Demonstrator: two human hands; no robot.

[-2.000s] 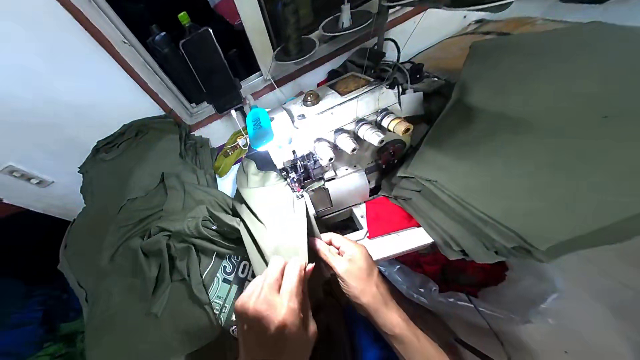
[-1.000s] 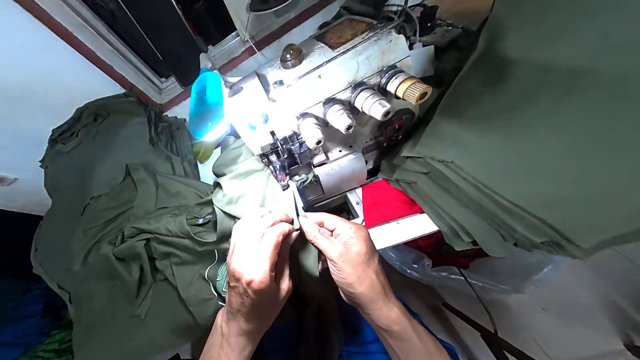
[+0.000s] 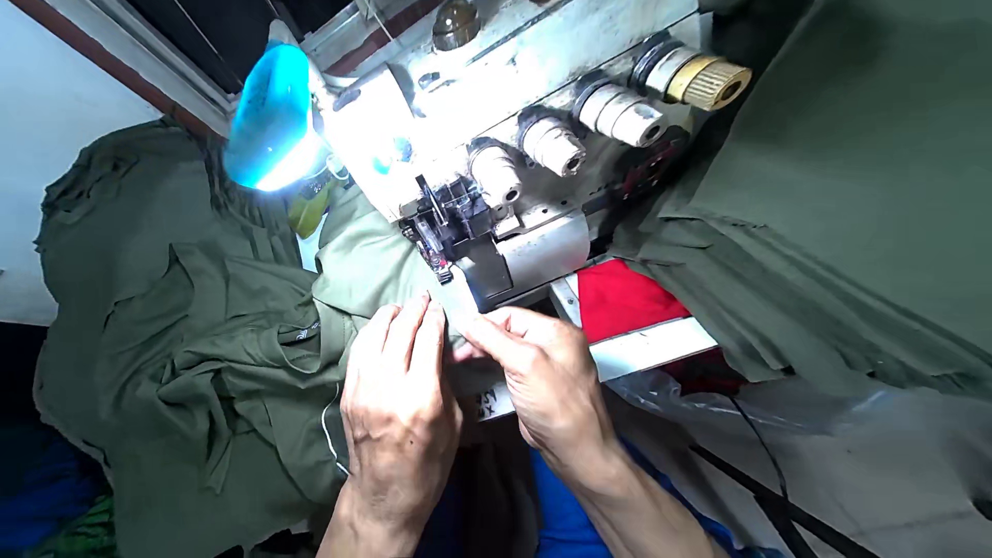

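An overlock sewing machine (image 3: 542, 240) fills the upper middle, its presser foot (image 3: 442, 271) resting near the edge of olive-green fabric (image 3: 372, 271). My left hand (image 3: 403, 387) lies on this fabric just below the foot, fingers together and pointing at it. To its right, my right hand (image 3: 542, 372) pinches the fabric edge between thumb and forefinger. The fabric runs left into a crumpled olive garment (image 3: 232, 356). A blue-shaded lamp (image 3: 271, 116) shines on the needle area. The underside of the held edge is hidden by my hands.
A stack of olive fabric panels (image 3: 868, 201) lies on the right. Red cloth (image 3: 628, 302) sits beside the machine's white table edge (image 3: 659, 345), with clear plastic (image 3: 775, 403) below. Tension dials (image 3: 620, 112) project from the machine's front. More olive cloth (image 3: 132, 225) hangs at the left.
The view has moved much closer to the machine. My left hand has gone from gripping the fabric to lying flatter on it, nearer the presser foot.
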